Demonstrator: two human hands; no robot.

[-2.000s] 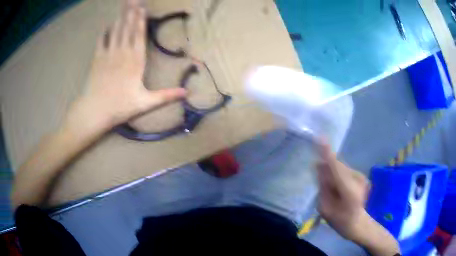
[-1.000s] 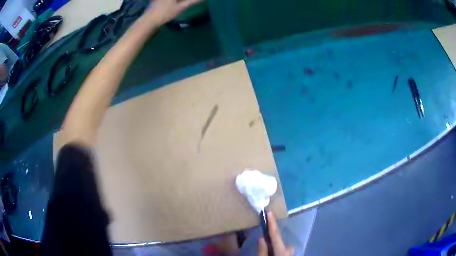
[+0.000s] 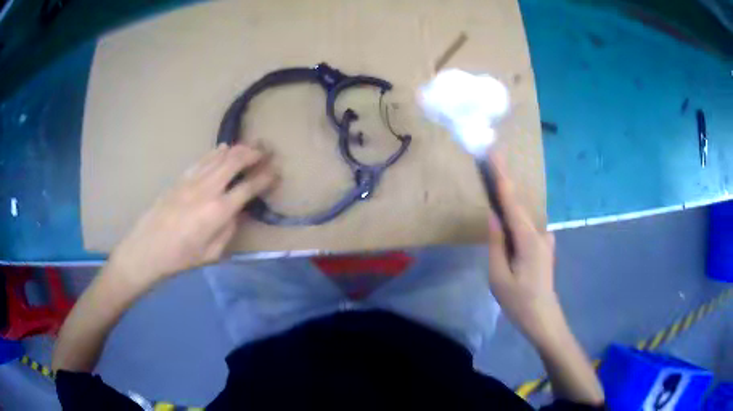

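Observation:
A dark headphone headband lies as a wide arc on the tan cardboard sheet, its ends to the right. Two dark C-shaped yokes sit at its ends, partly overlapping, with a thin wire beside them. A hinge joint shows a shiny spot. My left hand lies over the left side of the headband, fingers curled on it and hiding part of it. My right hand grips the black handle of the padded hammer. Its white head is above the cardboard, right of the yokes, touching no frame.
The green-blue bench extends right, with a slim dark tool and a short dark strip on it. A red stool stands at the lower left. Blue bins and yellow-black tape are on the floor at right.
A second ago my left hand reached to the far side and the cardboard was bare. Now it is back near me on a headphone frame. The hammer is lifted off the cardboard's near right corner.

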